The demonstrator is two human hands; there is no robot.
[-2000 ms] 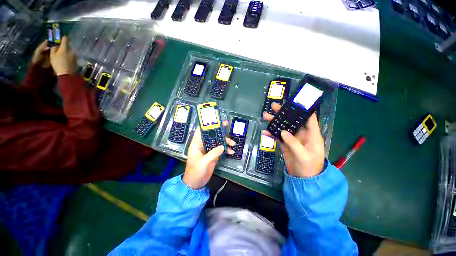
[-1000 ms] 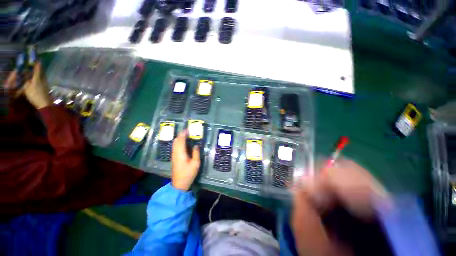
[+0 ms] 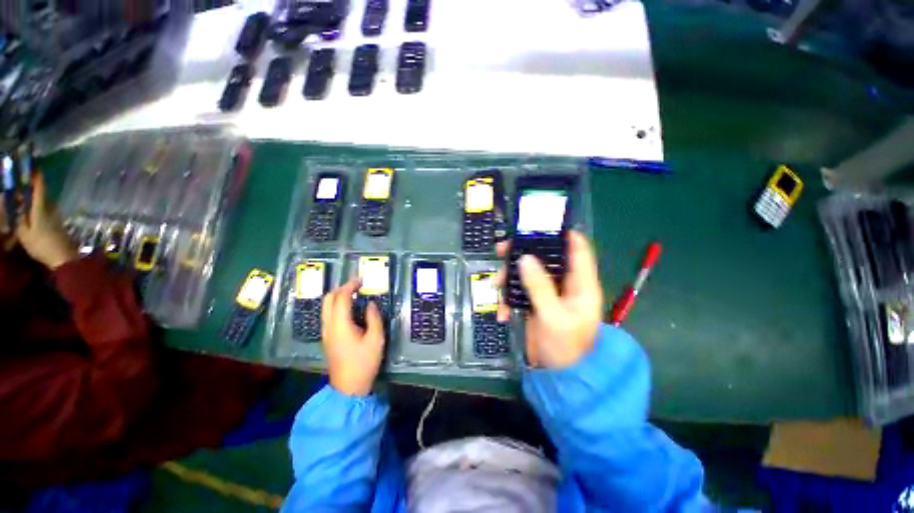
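My left hand (image 3: 353,341) has its fingers at the lower part of a yellow-framed keypad phone (image 3: 374,273) in the clear blister tray (image 3: 416,165); I cannot tell whether it grips the phone. My right hand (image 3: 564,319) holds a black keypad phone (image 3: 542,212), its screen lit, above the tray's right end and hides the pockets below. Other tray pockets hold a black phone with a lit screen (image 3: 428,303) and a yellow-framed phone (image 3: 480,208). One upper-row pocket between phones is empty.
A yellow-framed phone (image 3: 248,306) lies left of the tray. A red marker pen (image 3: 637,282) and a white-keyed yellow phone (image 3: 778,196) lie to the right. Black phones stand on the white board (image 3: 521,100). A person in dark red (image 3: 85,351) works at left. Stacked trays (image 3: 874,301) stand at far right.
Two seconds ago my left hand held a yellow-framed phone raised; now its fingers are at one in a pocket. My right hand, blurred at lower right a second ago, is now over the tray with a black phone.
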